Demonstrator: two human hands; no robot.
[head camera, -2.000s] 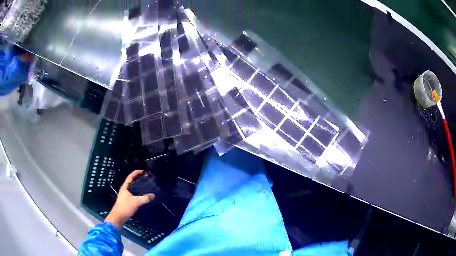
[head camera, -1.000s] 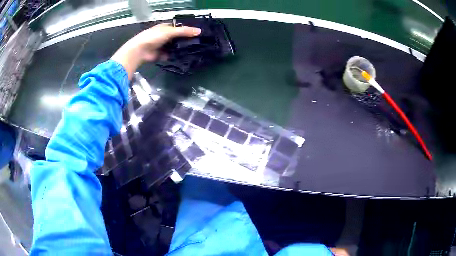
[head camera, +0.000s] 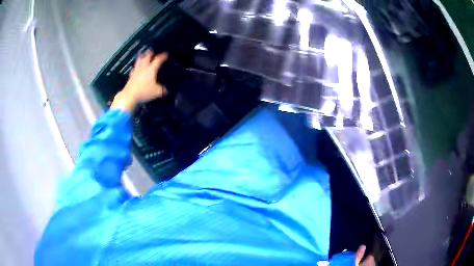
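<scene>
My left hand (head camera: 143, 83) is over the dark green crate below the bench edge, its fingers bent at the black plastic parts (head camera: 200, 98) inside. It is blurred, and the dark parts hide whether it grips one. The crate's perforated rim (head camera: 122, 62) shows left of the hand. My right hand (head camera: 366, 256) shows only as a small, cut-off patch of fingers at the bottom edge; what it holds cannot be seen. Glossy die-cut pad sheets (head camera: 291, 57) with dark rectangles fan over the bench edge.
The dark bench surface (head camera: 436, 223) lies at the right. Part of the red brush handle (head camera: 464, 244) shows at the lower right rim. My blue smock (head camera: 223, 218) fills the bottom middle. A pale floor (head camera: 31, 156) is at the left.
A second ago my left hand was on black parts on the bench; now it is down at the crate. The view has swung left and down, so the sheets appear further right and larger.
</scene>
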